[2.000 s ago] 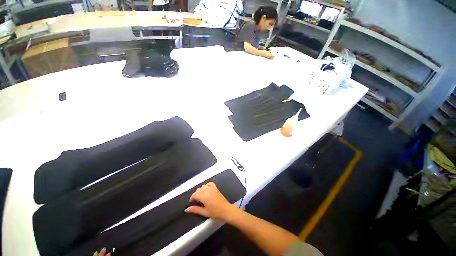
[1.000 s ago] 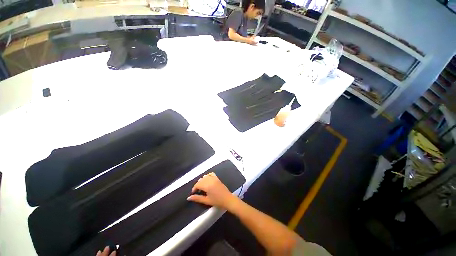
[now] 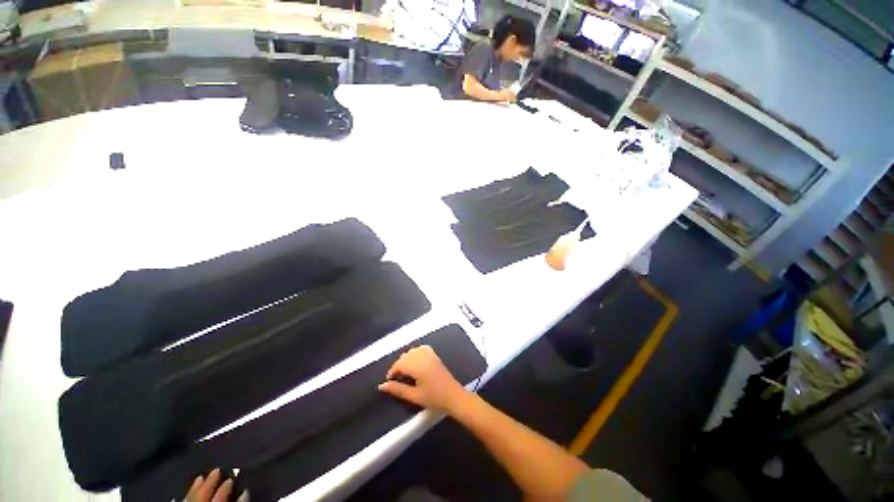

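A long black panel (image 3: 323,422) lies slantwise along the table's near edge. My right hand (image 3: 422,380) rests on its right part, thumb and fingertips pinched together at the line along its middle. My left hand (image 3: 213,487) is cut off by the bottom edge; only its fingertips show on the panel's lower left part, with a tiny white glint beside them. What they hold is too small to tell. A slotted black panel (image 3: 265,358) lies just behind, and another black panel (image 3: 225,275) lies behind that.
Thread snips (image 3: 471,315) lie by the right table edge. Stacked short black panels (image 3: 515,221) and an amber bottle (image 3: 563,251) lie farther right. A dark shiny bundle (image 3: 294,106) and a small black piece (image 3: 117,161) lie farther back. A person (image 3: 495,61) works at the white table's (image 3: 392,147) far side.
The view has shifted slightly. My left fingertips show a little more at the bottom edge. My right hand keeps nearly the same place on the panel.
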